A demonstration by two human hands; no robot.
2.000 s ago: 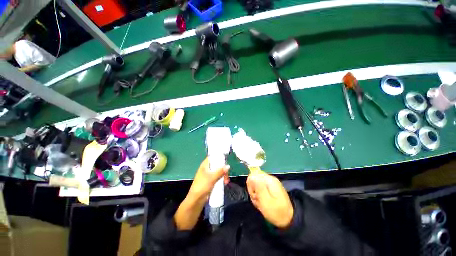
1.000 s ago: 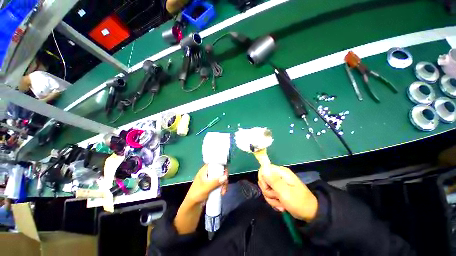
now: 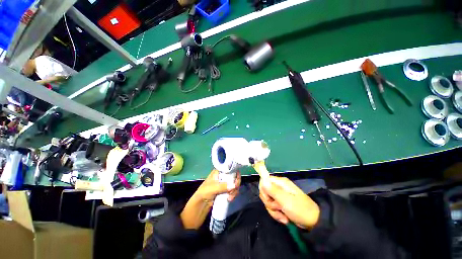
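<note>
My left hand (image 3: 210, 191) is closed around the handle of a white hair dryer body (image 3: 230, 153). The handle points down and the round opening of the barrel faces left and up. My right hand (image 3: 291, 201) holds a brush (image 3: 259, 150) with a cream-white head. The brush head is at the right end of the barrel and appears to touch it. Part of the brush handle is hidden in my fist; a green end shows below it.
An electric screwdriver (image 3: 303, 97) lies beyond, near scattered screws (image 3: 344, 126). Pliers (image 3: 381, 83) and ring caps (image 3: 434, 132) lie right. A thin green screwdriver (image 3: 215, 125), a yellow tub (image 3: 173, 163) and a parts tray (image 3: 152, 192) are left. Corded dryers (image 3: 259, 56) lie on the conveyor.
The dryer body has turned so its round opening shows, and the brush head has come against the barrel's right end. The camera view has shifted slightly.
</note>
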